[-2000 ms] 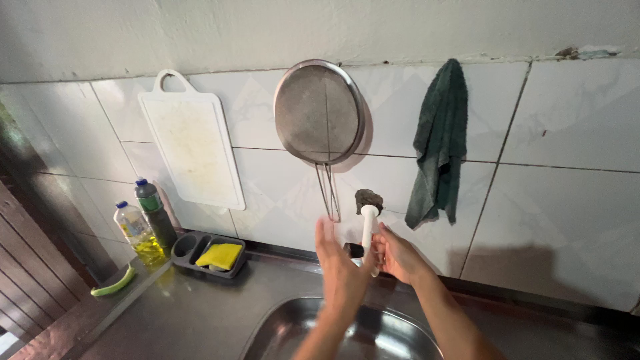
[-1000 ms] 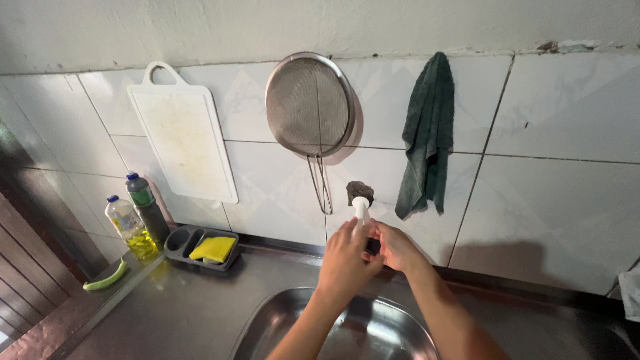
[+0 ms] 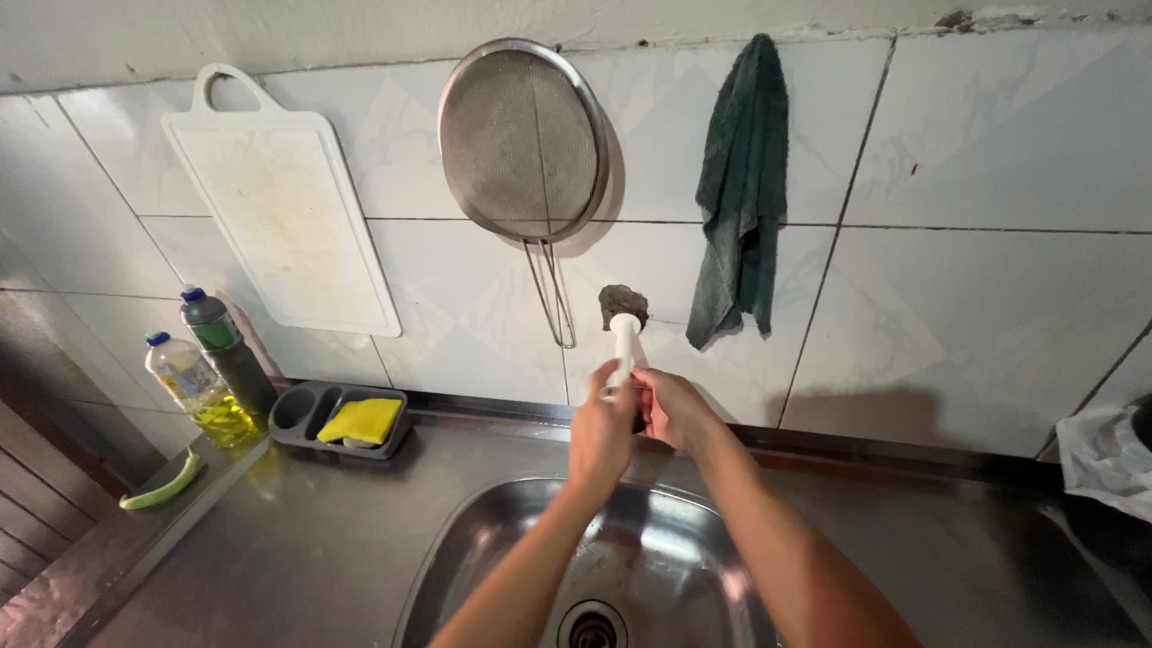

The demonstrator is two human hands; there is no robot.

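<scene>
A white plastic faucet (image 3: 625,342) juts from a rough hole in the tiled wall above a stainless steel sink basin (image 3: 504,531). My left hand (image 3: 601,432) has its fingers around the faucet's outer part. On the right side of the faucet, my right hand (image 3: 673,407) has its fingers curled close to a dark part that my hands mostly hide; whether it grips that part cannot be told. The basin's drain (image 3: 592,627) lies below, between my forearms.
A metal strainer (image 3: 524,139), a white cutting board (image 3: 279,216) and a green cloth (image 3: 745,193) hang on the wall. At left stand two bottles (image 3: 220,418) (image 3: 211,326) and a grey caddy (image 3: 396,441) with a yellow sponge (image 3: 360,421). A white plastic bag (image 3: 1107,459) is at far right.
My left hand was raised and blurred beside the faucet two seconds ago; its fingers are now around it. My right hand stays close to the faucet's right side.
</scene>
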